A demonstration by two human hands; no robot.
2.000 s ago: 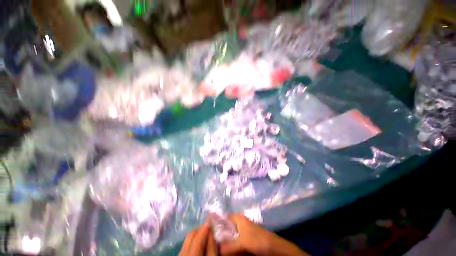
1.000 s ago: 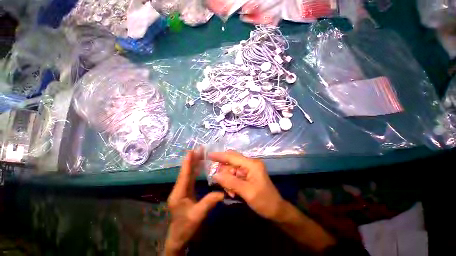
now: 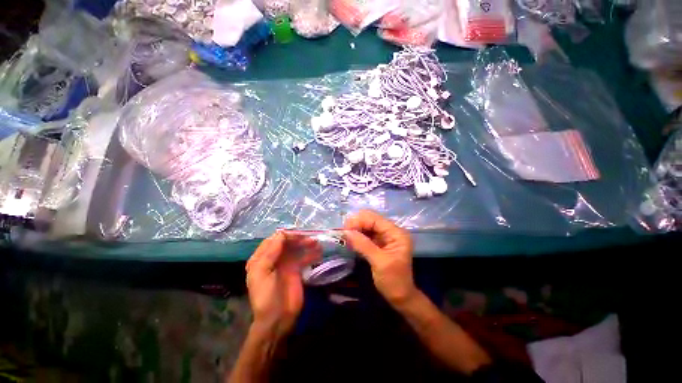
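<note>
Both bare hands hold one small clear zip-lock bag [image 3: 326,258] just in front of the table edge. A coiled white cable [image 3: 329,271] lies in the bag's lower part. My left hand [image 3: 277,277] holds the left end of the red-lined mouth. My right hand [image 3: 383,254] pinches the right end. A heap of coiled white cables [image 3: 385,131] with round white pieces lies beyond my hands. Packed cable bags [image 3: 217,176] are piled at left in and around a large clear poly bag [image 3: 161,112]. A stack of empty zip-lock bags [image 3: 550,155] lies at right.
Clear plastic sheet [image 3: 449,213] covers the green table. Red-and-white printed bags [image 3: 486,22] lie at the far side. A blue plastic wrap [image 3: 224,54] and a green item [image 3: 282,28] are at the far left. A bag of white parts [image 3: 669,172] stands far right. White sheets [image 3: 579,351] are low at right.
The hands have closed in on the bag, which now hangs between them by its mouth with the coil visible. The camera view has steadied and shifted slightly.
</note>
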